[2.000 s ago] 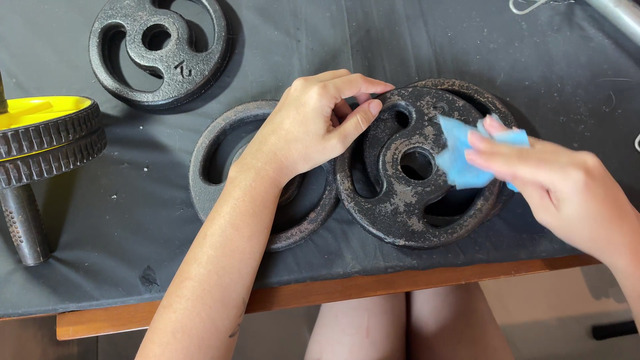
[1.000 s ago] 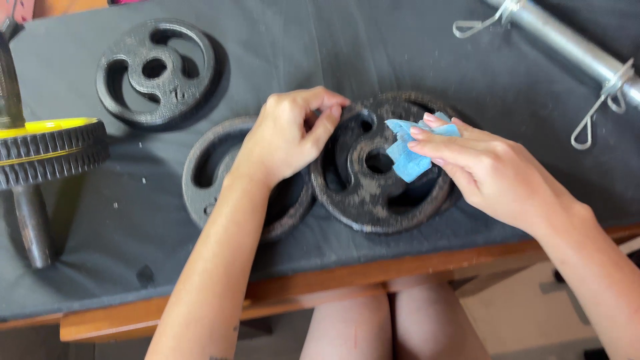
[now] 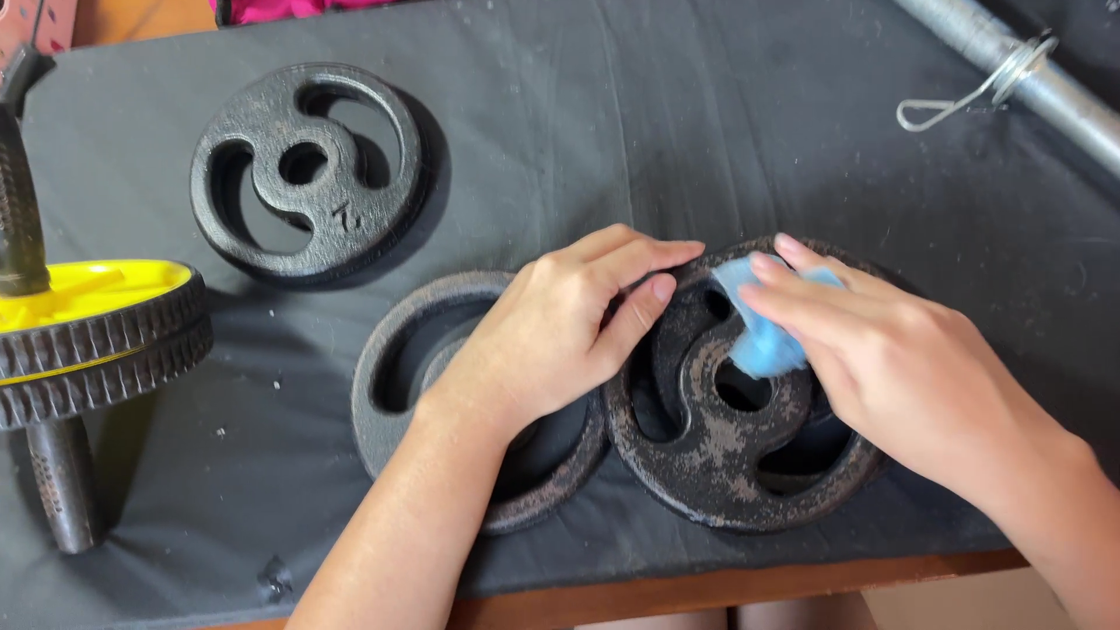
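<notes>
A worn black cast-iron weight plate (image 3: 700, 455), its paint flaked, lies at right of centre on top of another plate, whose edge shows behind it. My right hand (image 3: 884, 350) presses a blue cloth (image 3: 766, 337) on its upper part, beside the centre hole. With thumb and forefinger my left hand (image 3: 569, 324) touches or nearly touches the plate's upper left rim; whether it grips the rim cannot be told. Under my left hand and wrist lies another iron plate (image 3: 385, 367), partly hidden by them.
A cleaner black weight plate (image 3: 324, 219) lies at the upper left. An ab roller (image 3: 105, 341) with a yellow hub stands at the left edge. At the upper right is a metal bar (image 3: 971, 44) with a spring clip (image 3: 1019, 70). Black fabric (image 3: 542, 157) covers the wooden table (image 3: 700, 595).
The blue cloth under my right hand has moved from the right side of the worn plate to its upper part. My left hand stays near the plate's upper left rim. The view has shifted.
</notes>
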